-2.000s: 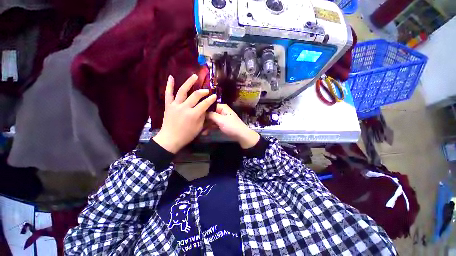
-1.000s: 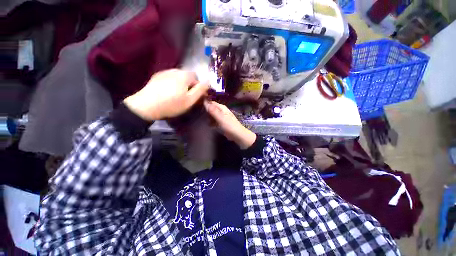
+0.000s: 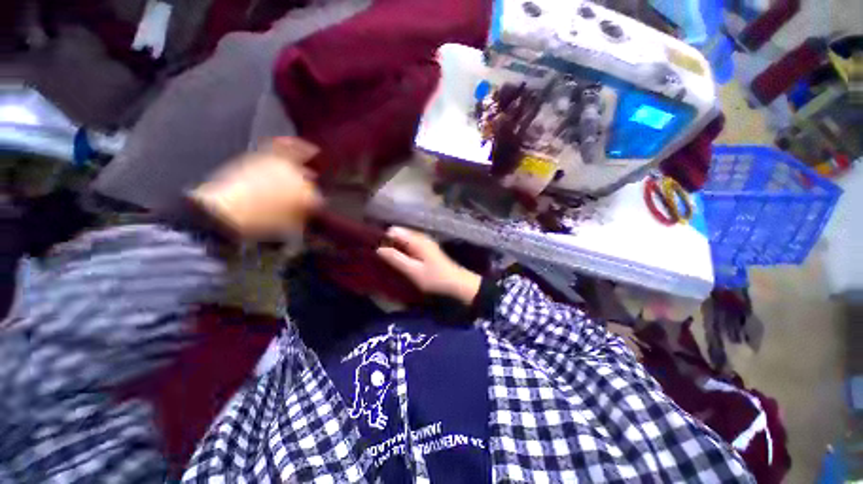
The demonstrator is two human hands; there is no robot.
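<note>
The overlock machine (image 3: 615, 66) stands at the upper right, its blue screen lit. Its needle area has no hand at it. A maroon fabric piece (image 3: 369, 90) lies at the machine's left and hangs over the table edge. A smaller maroon piece (image 3: 355, 255) stretches in front of my body. My right hand (image 3: 426, 265) holds this piece by its right end, near the table's front edge. My left hand (image 3: 260, 194) is blurred, at the left end of the maroon cloth; its grip cannot be made out. Grey fabric (image 3: 194, 118) lies behind my left hand.
Red and yellow scissors (image 3: 669, 200) lie on the white table (image 3: 653, 250) right of the machine. A blue plastic basket (image 3: 771, 203) is at the right. A maroon pile with a white tie (image 3: 748, 416) lies lower right. Dark lint (image 3: 563, 213) lies by the machine.
Both hands have left the needle area. My left hand has moved far left; my right hand has come slightly down with the maroon cloth. The view has shifted, so the machine appears further right.
</note>
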